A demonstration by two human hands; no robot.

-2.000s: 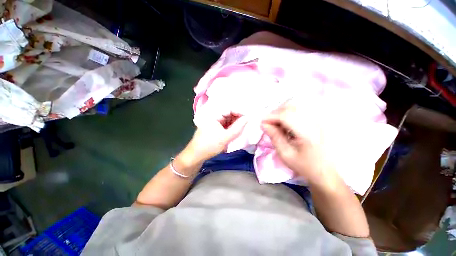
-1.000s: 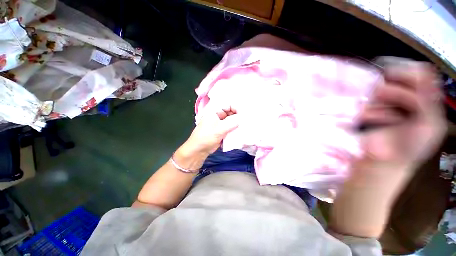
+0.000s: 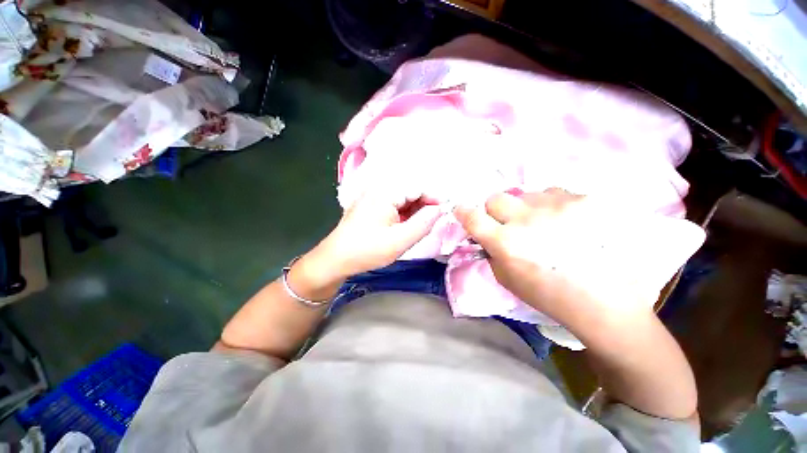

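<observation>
The pink garment (image 3: 566,133) fills my lap, its middle washed out by bright light. My left hand (image 3: 385,232) pinches an edge of it between thumb and fingers. My right hand (image 3: 518,234) is at the same spot, fingertips almost touching the left ones, fingers curled over the cloth. A small dark bit shows under the right fingers, too little to tell what it is. No needle or thread can be made out at the fingertips. A bracelet is on my left wrist.
Floral garments (image 3: 115,88) hang at the upper left. A blue plastic crate (image 3: 97,394) stands at the lower left. A white-topped table edge (image 3: 748,53) is at the upper right. A brown cardboard box (image 3: 752,265) is on the right.
My right hand was swung out to the right, blurred, a second ago and is back at the cloth beside the left hand. The left hand still pinches the garment. The view has shifted slightly.
</observation>
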